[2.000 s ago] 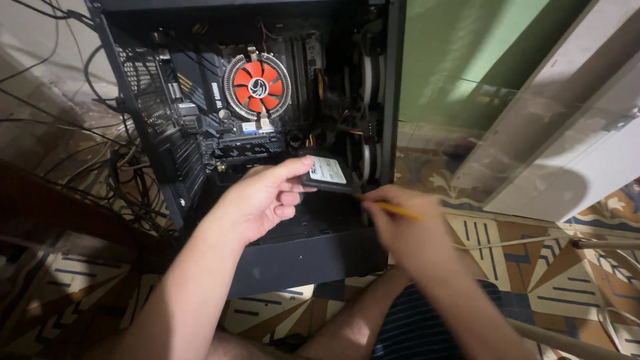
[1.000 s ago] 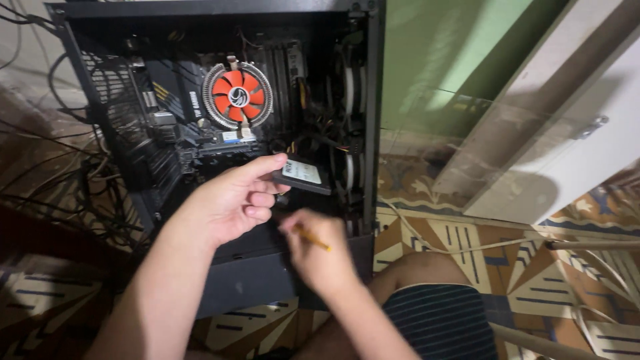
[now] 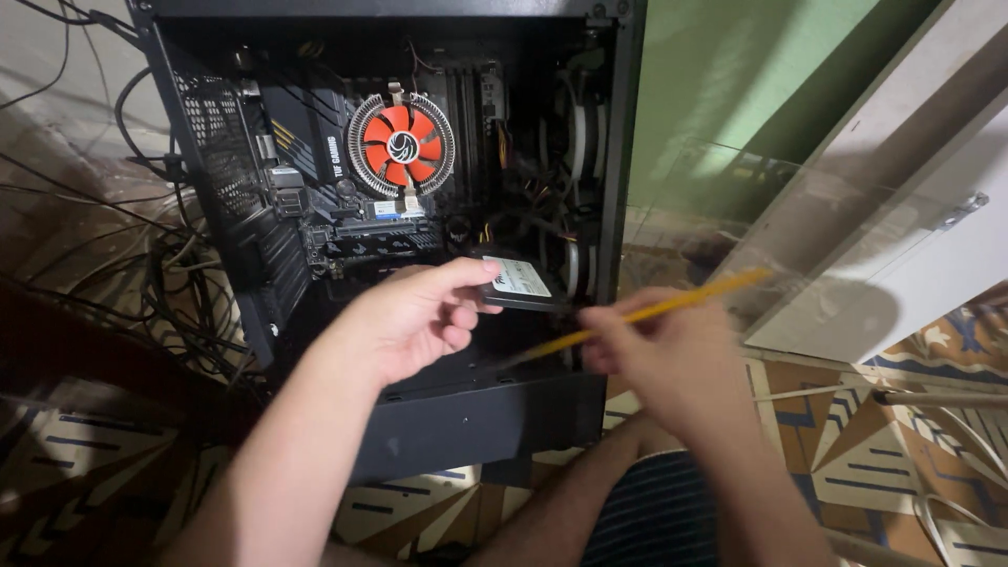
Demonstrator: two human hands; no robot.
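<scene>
My left hand [image 3: 425,315] holds a flat black solid-state drive [image 3: 524,283] with a white label by its left end, thumb on top. To the right, my right hand [image 3: 646,346] grips a thin yellow-handled paintbrush [image 3: 685,302], blurred by motion, its dark tip pointing down and left, below the drive. Both hands are in front of an open black computer case [image 3: 488,429]. Inside it, a round CPU cooler with a red fan [image 3: 402,146] sits on the motherboard [image 3: 303,150], above the left hand.
Tangled black and grey cables [image 3: 177,276] lie left of the case. A transparent panel [image 3: 756,228] leans at the right, before a green wall [image 3: 709,102] and a white board [image 3: 890,236]. Patterned floor tiles [image 3: 858,465] and a pale cable [image 3: 937,520] are at lower right.
My right hand has moved up and to the right from below the drive, keeping hold of the brush. My left hand still holds the drive.
</scene>
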